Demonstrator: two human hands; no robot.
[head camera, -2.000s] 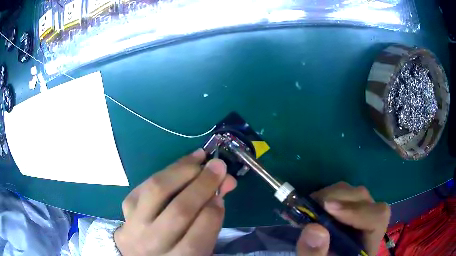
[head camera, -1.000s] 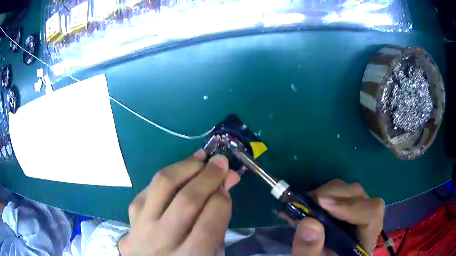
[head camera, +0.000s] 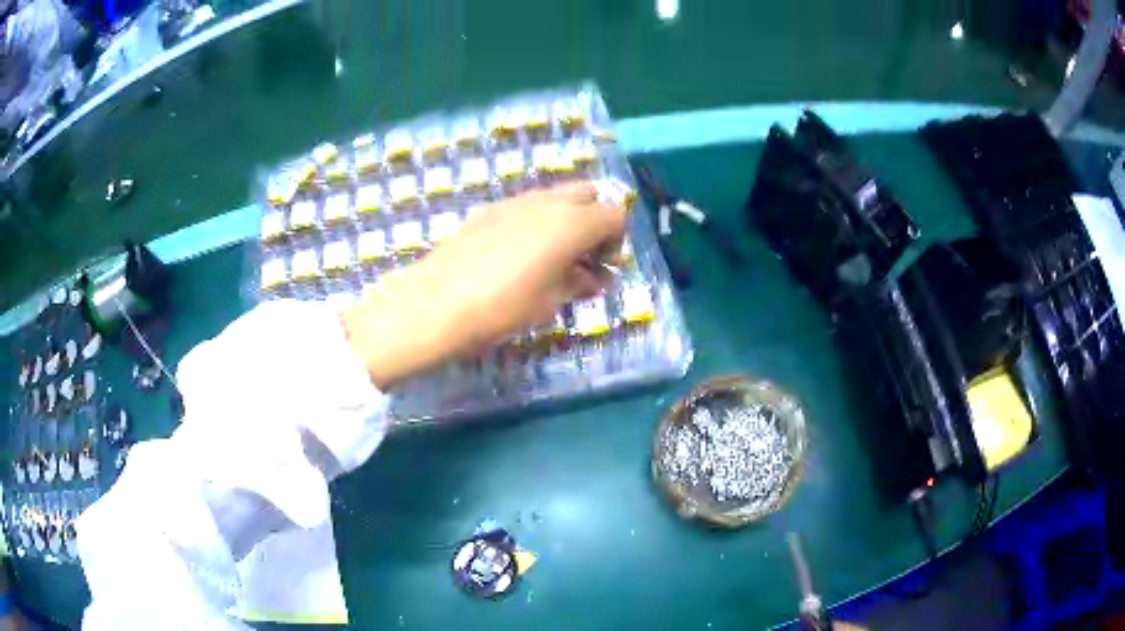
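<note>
My left hand (head camera: 543, 265) reaches over the right part of the clear blister tray (head camera: 531, 392), its fingers bent down among the white-and-yellow packs (head camera: 407, 191). Whether it grips anything is unclear. My right hand (head camera: 846, 626) is almost wholly cut off by the bottom edge, holding the soldering iron (head camera: 803, 577), whose barrel points up. The small round circuit board (head camera: 485, 566) lies on the green mat, with a yellow tab (head camera: 526, 562) at its right. Neither hand touches the board.
A round bowl (head camera: 672, 487) of silvery scraps stands right of centre. Black soldering station (head camera: 919, 358) with yellow sponge (head camera: 997, 419) and black parts tray (head camera: 1086, 308) are at right. Dark-handled tools (head camera: 676, 216) lie beside the blister tray. A solder reel (head camera: 117, 296) and rows of small units (head camera: 49, 394) are left.
The view has shifted to show more of the bench. My left hand has left the board and moved out over the tray. The iron has moved away from the board to the right.
</note>
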